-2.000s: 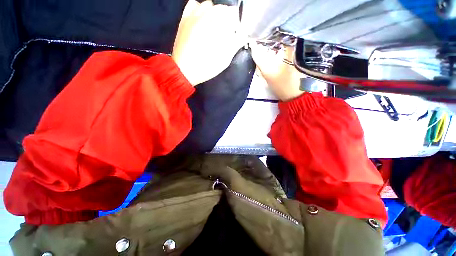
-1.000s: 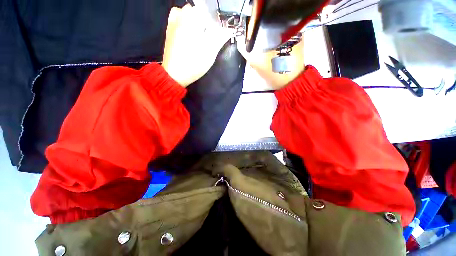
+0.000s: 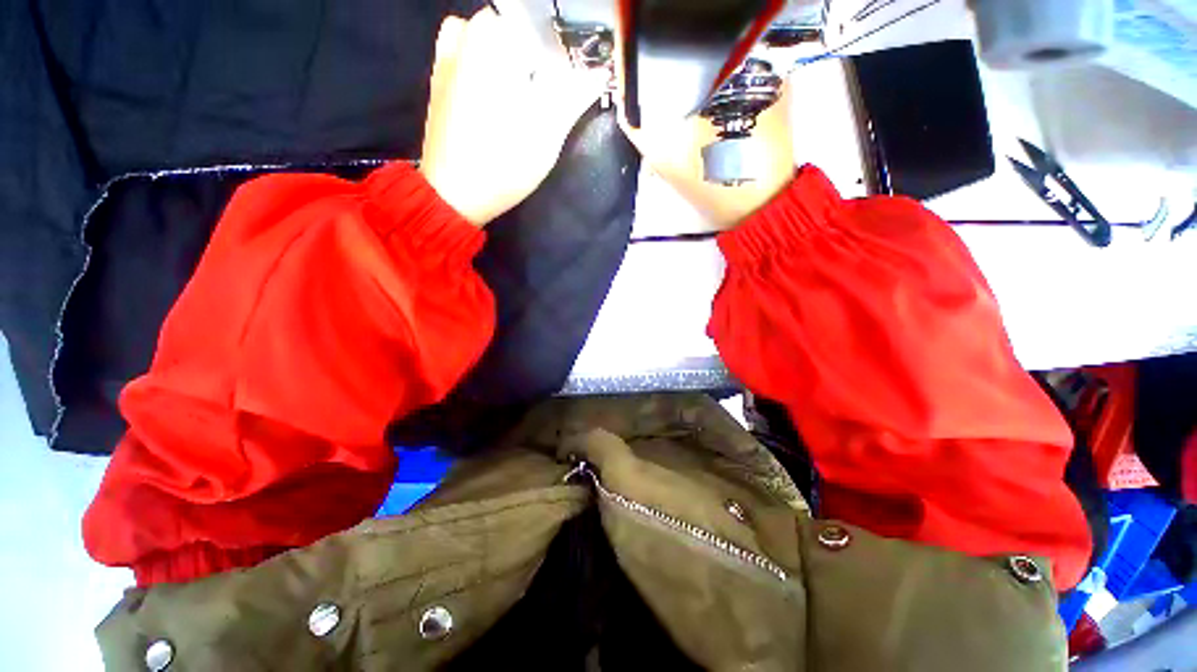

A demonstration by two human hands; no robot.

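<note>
A large dark garment panel with a pale overlocked edge covers the left of the table and runs under the sewing machine head. My left hand lies on the panel just left of the presser foot, palm down; its fingertips are hard to make out. My right hand is at the right of the needle area, partly hidden by the machine head and a round grey knob. Its fingers are hidden, so its hold on the cloth cannot be seen.
A black mobile phone lies right of the machine head. Black thread snips lie open beside it. The table's front edge runs before my lap. A blue crate and red items are below at the right.
My view has shifted since the oldest frame, bringing the phone and snips into clear sight and the scissors out of it. Over the last second, both hands have stayed nearly in place beside the needle.
</note>
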